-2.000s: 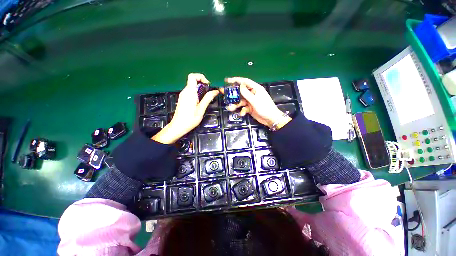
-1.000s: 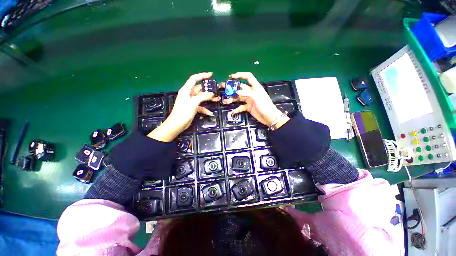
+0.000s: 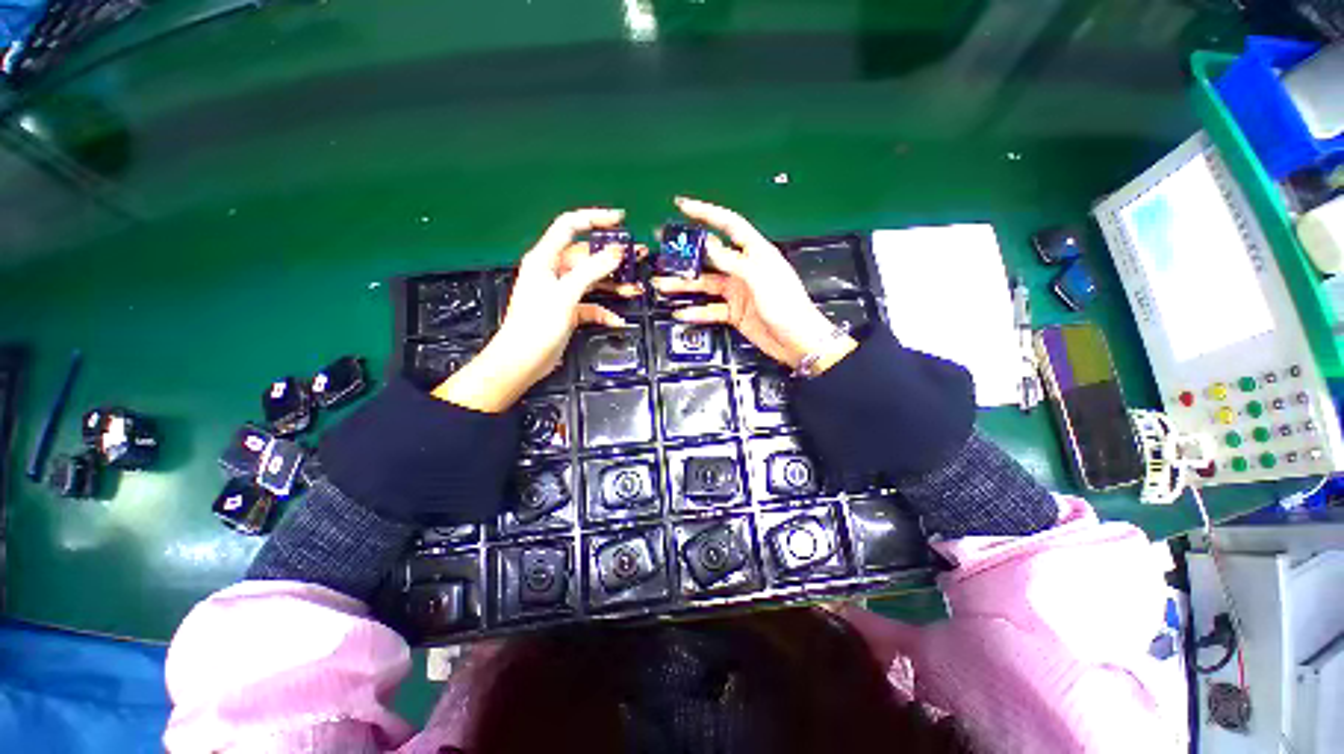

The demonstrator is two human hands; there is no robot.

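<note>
My left hand (image 3: 557,302) holds a small black camera unit (image 3: 613,254) between thumb and fingers. My right hand (image 3: 744,287) holds another camera unit (image 3: 681,249), whose face shows a dark display with blue marks. The two units are side by side, a little apart, over the back edge of the black blister tray (image 3: 618,418). Many of the tray's square pockets hold black units with ringed lenses; two middle pockets are empty. My forearms and sleeves hide parts of the tray's left and right sides.
Loose black units (image 3: 277,464) lie left of the tray, with a dark thin stick (image 3: 56,416) farther left. To the right are a white paper sheet (image 3: 943,312), a smartphone (image 3: 1091,407), two blue-edged units (image 3: 1073,283), a coiled cable (image 3: 1160,455), a bench tester (image 3: 1222,317) and a green bin (image 3: 1253,177).
Both hands have risen slightly. The left unit was turned up beside the right one. The right unit's display went from lit blue and white to darker with blue marks.
</note>
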